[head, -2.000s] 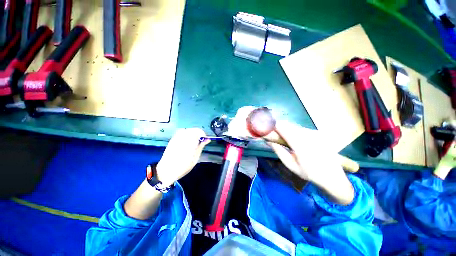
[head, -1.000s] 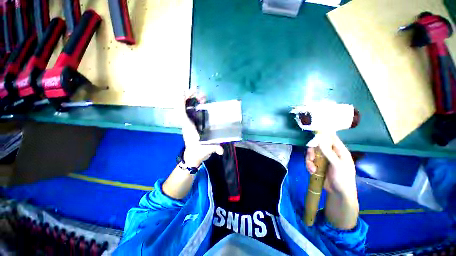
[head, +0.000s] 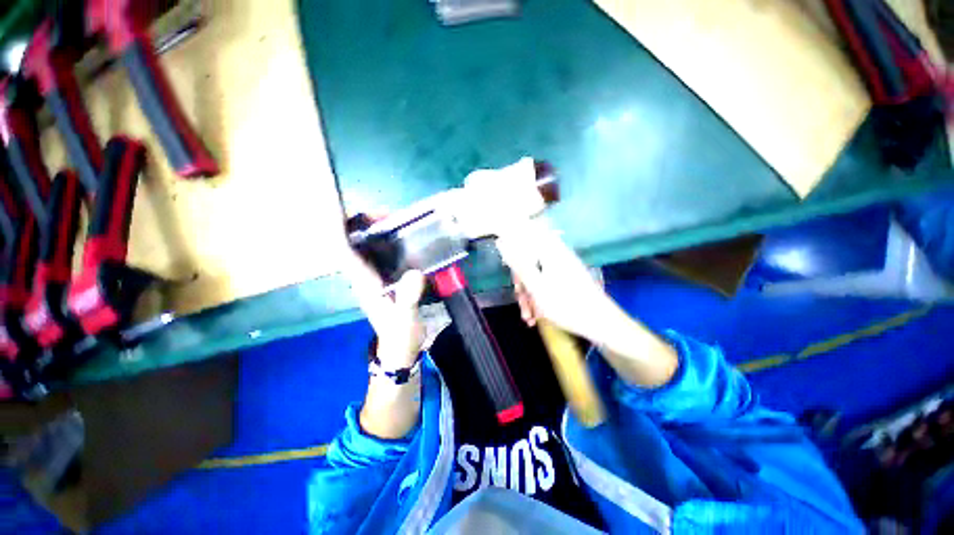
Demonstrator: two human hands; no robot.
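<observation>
My left hand [head: 392, 308] holds the dark head of a red-and-black tool at the bench edge. The tool's handle [head: 481, 350] points down toward my lap. A shiny silver metal cover [head: 427, 242] sits at the tool's head. My right hand [head: 549, 287] grips the yellowish wooden handle of a mallet [head: 504, 199]. The mallet's pale, overexposed head is at the right end of the cover. It has a dark reddish end face. Glare and blur hide the exact contact.
Several red-and-black tools [head: 105, 235] lie on cardboard [head: 251, 157] at the left. Another tool [head: 889, 52] is at the upper right by more cardboard [head: 753, 94]. Silver parts [head: 476, 10] lie at the top of the green bench [head: 418, 115]. Blue floor shows below.
The mallet has moved left from beside the tool to the cover. The cover and tool head have tilted. The view has shifted, so the cardboard and tools appear lower at the left.
</observation>
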